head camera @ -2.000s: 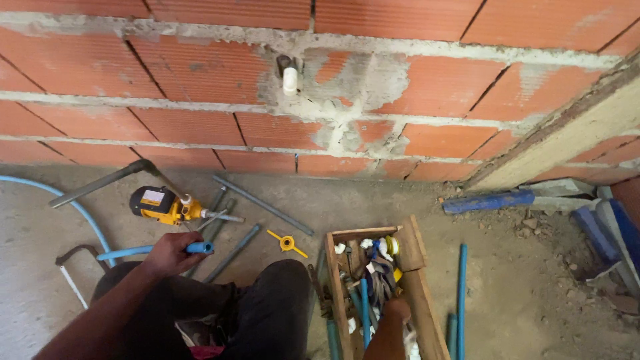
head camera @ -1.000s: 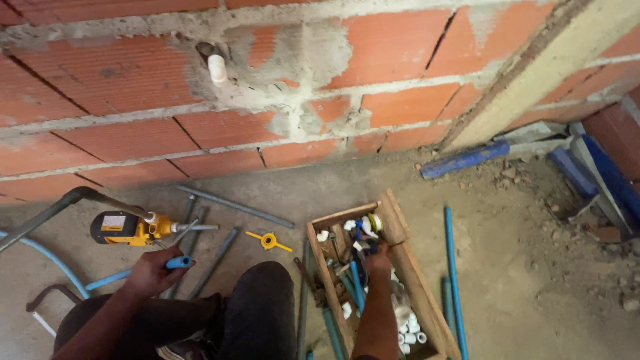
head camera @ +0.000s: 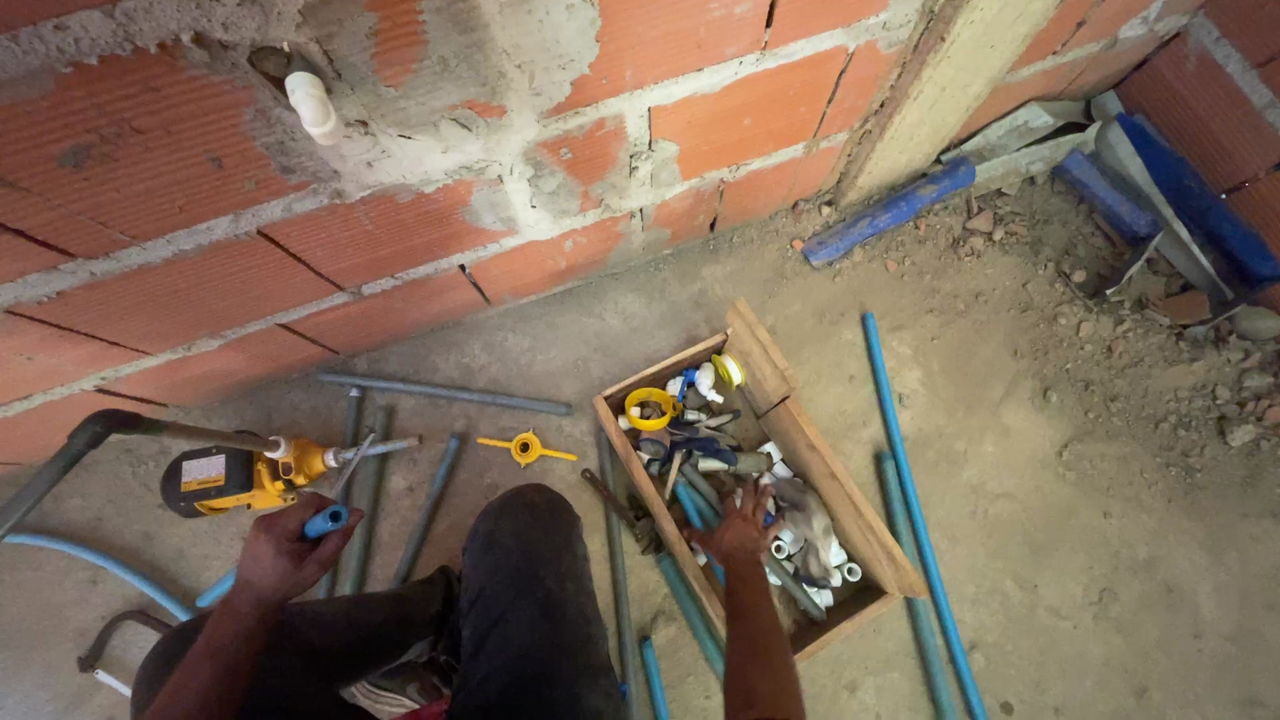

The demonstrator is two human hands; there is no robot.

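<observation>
My left hand (head camera: 290, 548) is closed around a blue plastic pipe (head camera: 326, 521), whose end points up past my thumb. With fingers spread, my right hand (head camera: 740, 525) reaches into a wooden box (head camera: 845, 490) and touches the pieces there. Around it lie white pipe fittings (head camera: 850, 571), grey and blue pipe pieces, a beige cloth or glove (head camera: 803, 520), a yellow ring (head camera: 650, 408) and a roll of thread seal tape (head camera: 729, 370). A yellow and black pump (head camera: 235, 478) stands beyond my left hand, and a yellow two-handled die stock (head camera: 526, 449) lies between it and the box.
A grey pipe (head camera: 445, 394) lies near the hollow-brick wall (head camera: 400, 240), from which a white elbow (head camera: 312, 105) sticks out. Blue pipes (head camera: 915, 480) lie right of the box. A hacksaw (head camera: 118, 630) is at lower left; rubble (head camera: 1120, 290) and blue pieces lie at right.
My right hand has moved from the box's upper part to its middle, and its fingers are now spread. My left hand still holds the blue pipe. The view has turned to the right.
</observation>
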